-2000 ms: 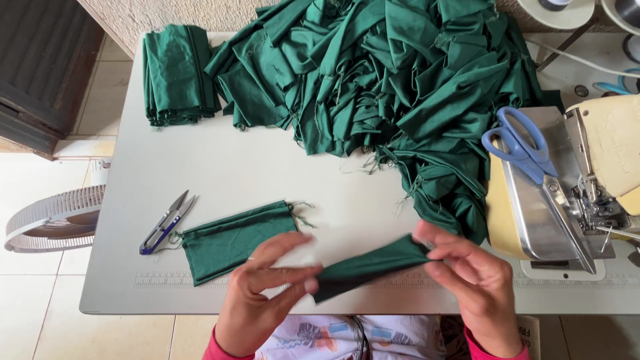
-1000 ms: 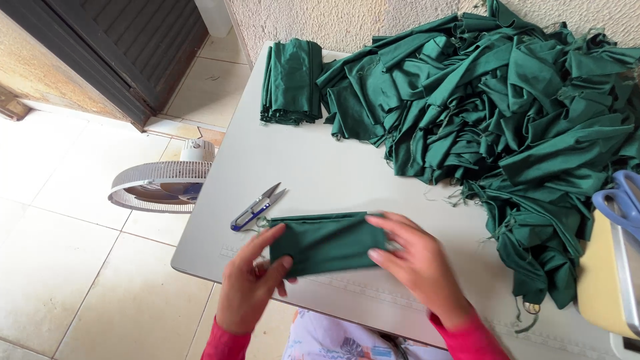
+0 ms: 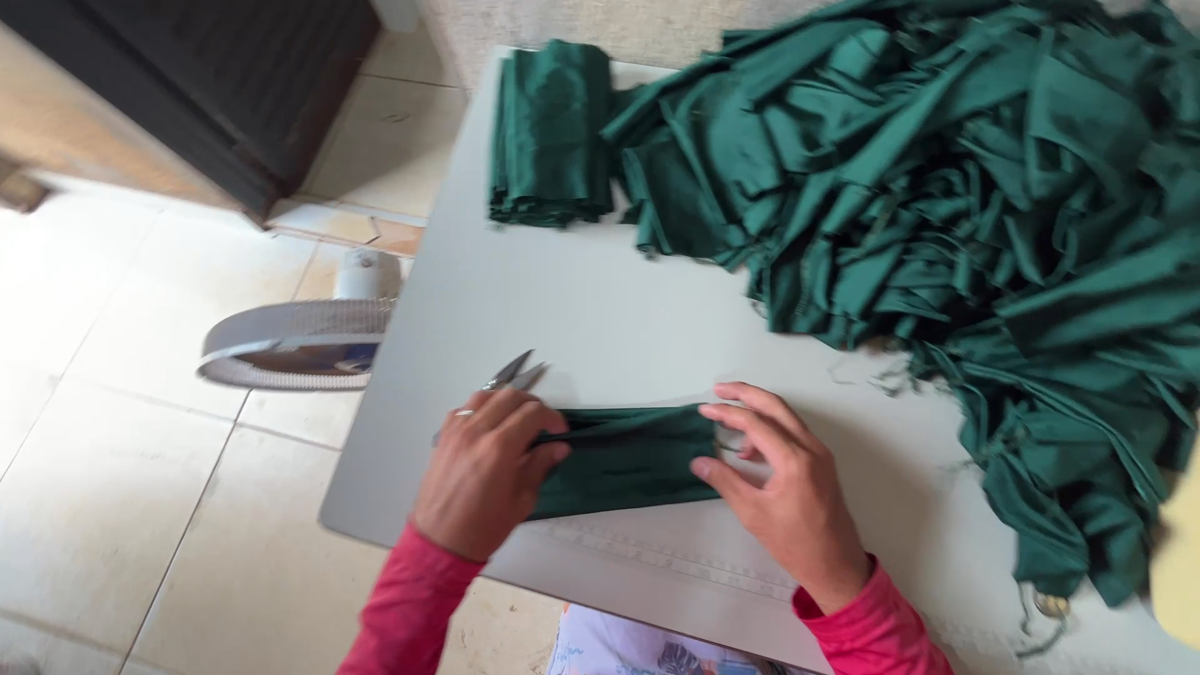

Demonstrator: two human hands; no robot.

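A folded dark green fabric piece lies near the table's front edge, between my hands. My left hand pinches its left end between thumb and fingers. At its right end, my right hand touches the edge with fingers spread. Thread snips lie on the table just behind my left hand, which hides their handles. A neat stack of folded green pieces stands at the back left. Beside it spreads a large loose heap of green fabric pieces with frayed threads.
The white table has a printed ruler scale along its front edge. A fan stands on the tiled floor to the left, below a dark louvred door. A pale yellow surface shows at the far right.
The green piece was held up in both hands; it now rests on the table. My left hand has moved over the snips' handles. The view has shifted left since two seconds ago.
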